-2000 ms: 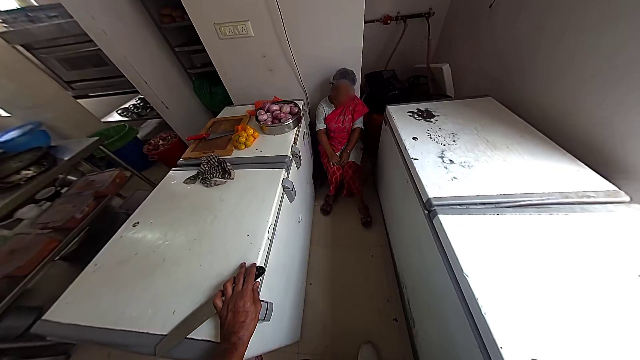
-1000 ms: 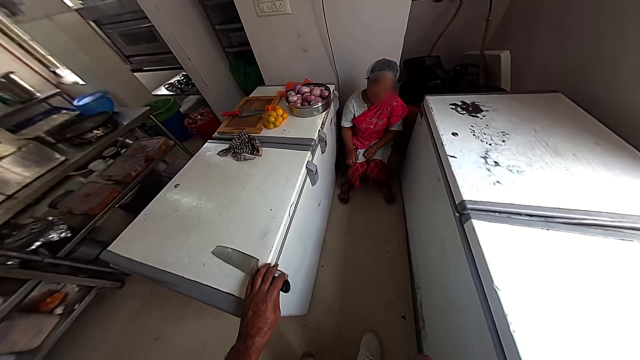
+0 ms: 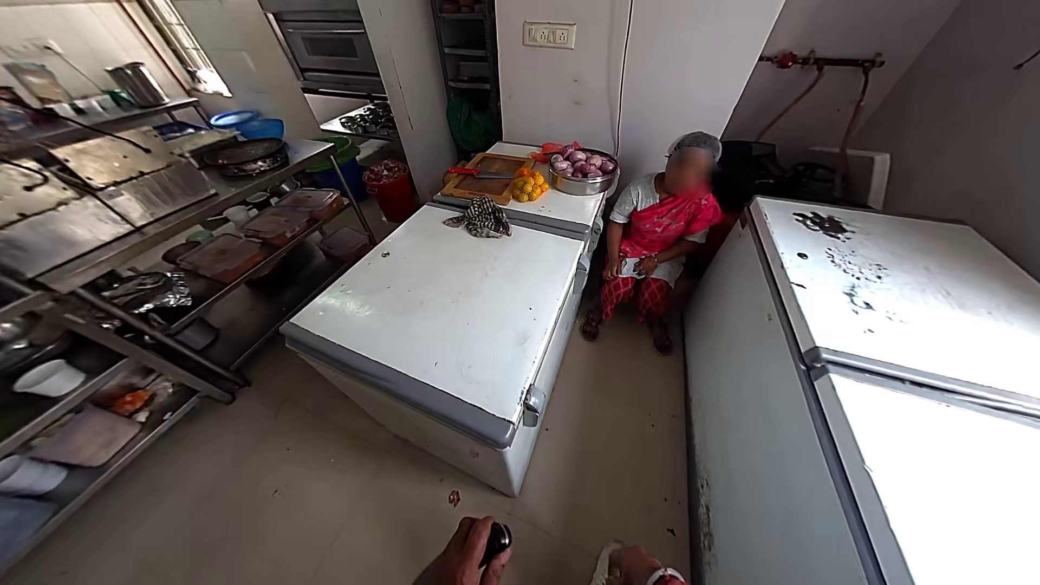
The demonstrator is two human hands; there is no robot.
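My left hand, at the bottom centre, is closed around a black handle; the blade is out of sight. My right hand, with a band at the wrist, is partly cut off by the bottom edge. A pale thing shows beside it, and whether I hold anything there is unclear. Both hands are in front of a white chest freezer. A checked cloth lies on its lid. Farther back are a wooden board with a red-handled knife, yellow fruit in netting and a steel pan of onions.
A person in a hair cover sits between the freezer and a second white freezer at the right. Steel shelving with containers runs along the left. A red bucket stands behind. Small debris lies on the tiled floor.
My left hand was on the freezer lid's edge with a broad-bladed knife; it is now off the lid, lower in view. My right hand has come into view.
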